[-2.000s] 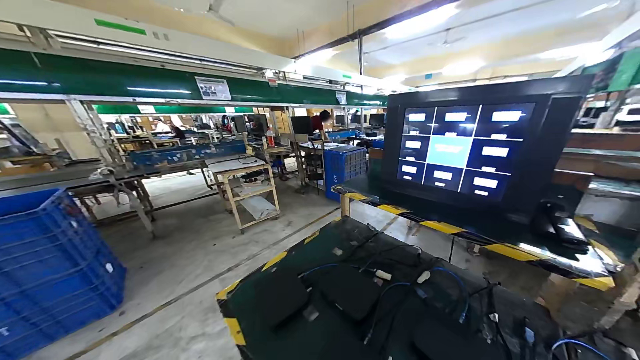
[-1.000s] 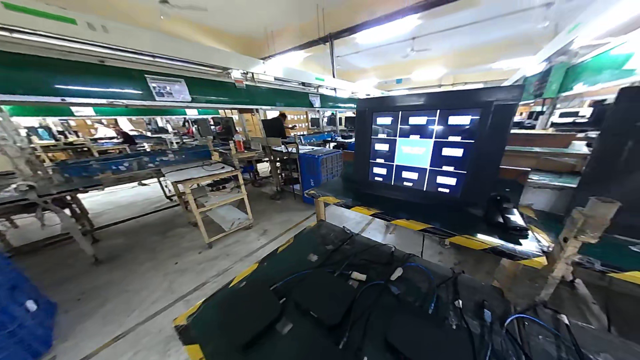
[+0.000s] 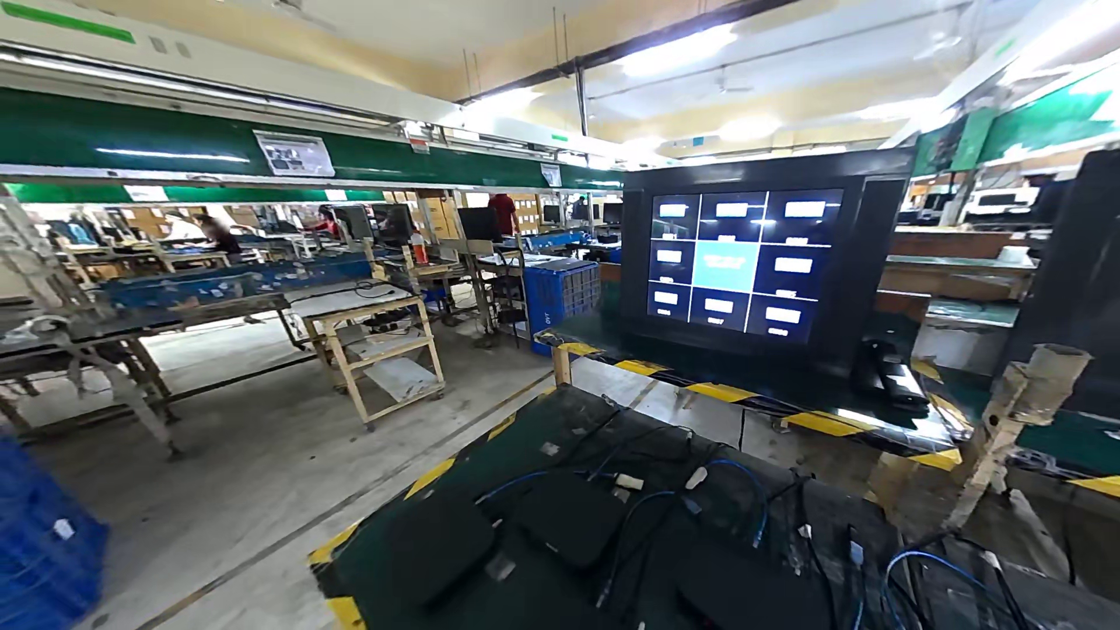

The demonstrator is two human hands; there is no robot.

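Neither of my hands is in view. Below me, a dark green workbench edged with yellow-and-black tape (image 3: pixel 429 479) carries several flat black boxes, among them one near the left edge (image 3: pixel 442 542) and another beside it (image 3: pixel 573 518). Black cables and blue network cables (image 3: pixel 739 468) with pale connectors run between and behind them. Beyond the bench, a black monitor (image 3: pixel 634 262) stands on a taped table (image 3: pixel 665 354), its lit screen split into a grid of tiles. A black handheld device, perhaps a barcode scanner (image 3: pixel 897 381), rests at the monitor's right.
Blue plastic crates (image 3: pixel 44 534) stand at the lower left, and another blue crate (image 3: pixel 564 293) behind the monitor table. A wooden trolley (image 3: pixel 381 354) is on the concrete floor at left. A wooden post (image 3: pixel 1006 420) rises at right. A person in red (image 3: pixel 503 214) is far off.
The view has turned and shifted, so the left crates sit lower and nearer the frame's edge. Nothing on the bench has plainly moved.
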